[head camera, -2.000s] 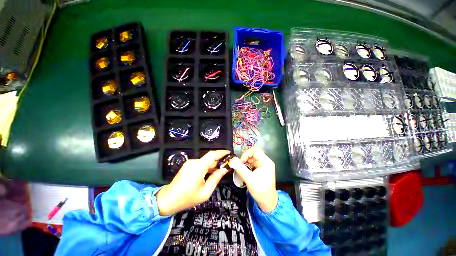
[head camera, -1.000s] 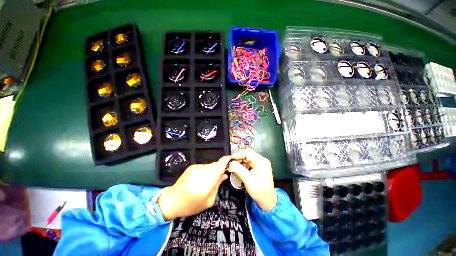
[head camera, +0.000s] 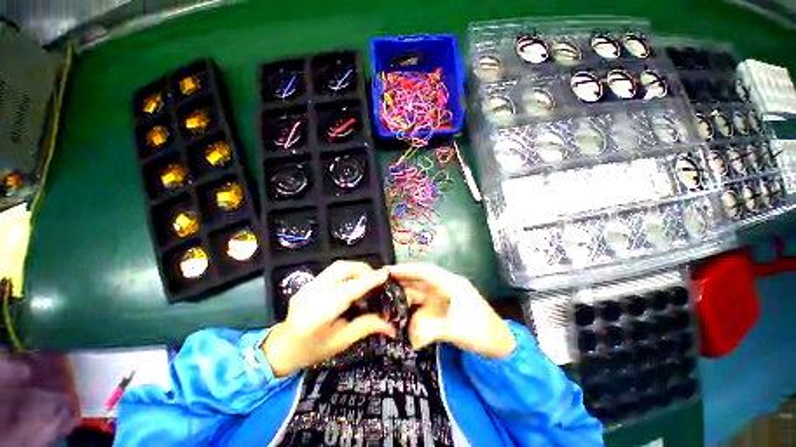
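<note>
My left hand (head camera: 327, 314) and my right hand (head camera: 449, 310) are bare and close together at the bench's front edge. Both hold a small dark round unit (head camera: 395, 304) between their fingers; it looks tilted on edge and the fingers partly hide it. Behind them, a black compartment tray (head camera: 321, 202) holds black round units, some with short blue, red or white wires. The hands cover part of its front row. A blue bin (head camera: 380, 124) holds tangled lead wires (head camera: 417, 100), and more loose wires (head camera: 414, 199) lie in front of it.
Another black tray (head camera: 209, 249) at left holds gold-yellow round parts. A thin pale stick (head camera: 467, 170) lies beside the wires. Clear blister trays (head camera: 576, 188) with silver discs are at right. A black pocket tray (head camera: 633, 349) and a red plastic bin (head camera: 726, 306) are at lower right.
The view has shifted slightly, so the trays sit further left. My hands have opened up around the unit, showing more of its dark body. The pale disc seen under my right fingers no longer shows.
</note>
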